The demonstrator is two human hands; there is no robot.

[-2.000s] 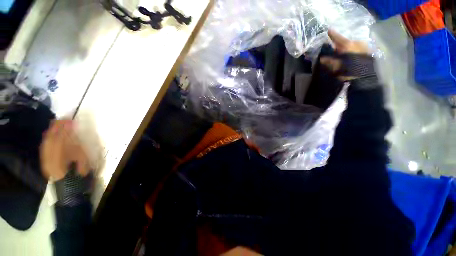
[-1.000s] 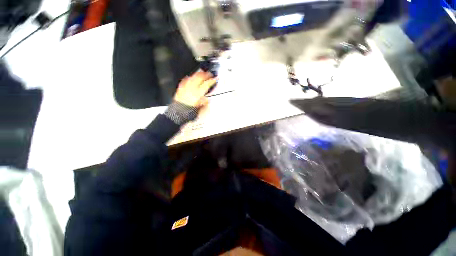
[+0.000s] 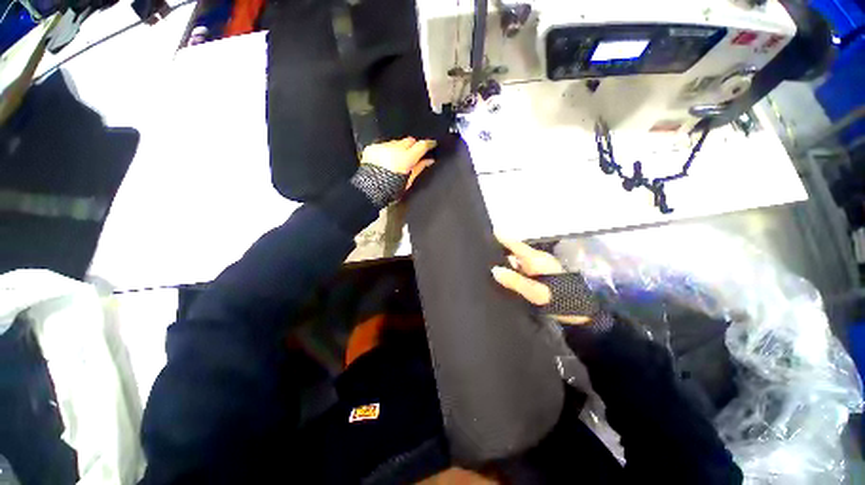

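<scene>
A long narrow dark grey-black piece [image 3: 474, 313] with a rounded end runs from the needle area over the table's front edge towards me. My left hand [image 3: 403, 159] lies at its far end, fingertips close to the presser foot [image 3: 450, 118]; its grip there is partly hidden. My right hand [image 3: 536, 275] holds the piece's right edge near the table edge. A black padded panel [image 3: 308, 114] with a camouflage strip [image 3: 360, 109] lies flat left of the machine head, beyond my left hand. Whether the two pieces touch under the foot cannot be told.
The white sewing machine [image 3: 664, 85] with its lit control panel [image 3: 621, 50] stands upper right, a black jointed bracket [image 3: 637, 178] below it. A crinkled clear plastic bag [image 3: 787, 350] is lower right. Stacked black panels [image 3: 57, 180] lie left; a white bag [image 3: 90, 369] is lower left.
My right hand has come from the clear bag with the grey-black piece, which now lies lengthwise up to the needle. My left hand moved from the table to the needle area.
</scene>
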